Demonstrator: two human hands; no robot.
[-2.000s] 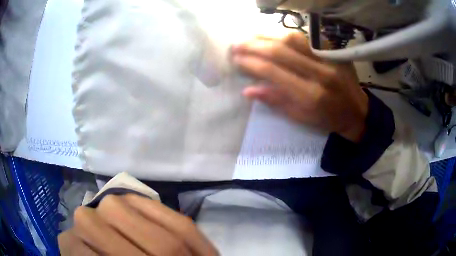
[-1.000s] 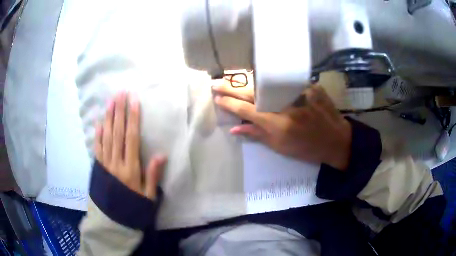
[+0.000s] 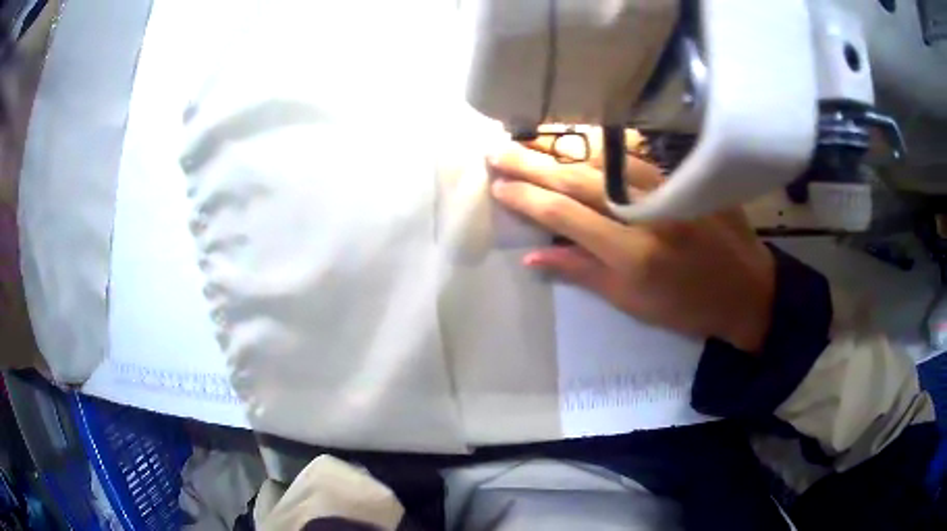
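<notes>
A pale fabric panel (image 3: 332, 301) lies on the white table, with a wavy, puckered left edge and a straight fold or seam down its right part. A small pale piece (image 3: 511, 230) shows by my fingertips. My right hand (image 3: 665, 259) lies palm down, with its fingers extended flat on the cloth beside the needle area. The thumb is apart and no tool shows in this hand. The machine guard covers part of the hand. My left hand is not in view; only its sleeve (image 3: 332, 498) shows at the bottom.
The white sewing machine head (image 3: 582, 62) hangs over the upper right, with a dark wire loop (image 3: 569, 146) and a tension knob (image 3: 841, 197). Ruler marks (image 3: 623, 392) line the front edge. More pale cloth (image 3: 68, 207) lies far left. A blue basket (image 3: 140, 456) stands below left.
My left hand lay flat on the panel a second ago and has left the picture. The panel's left edge is more rumpled. My right hand remains near the needle. The camera view has shifted.
</notes>
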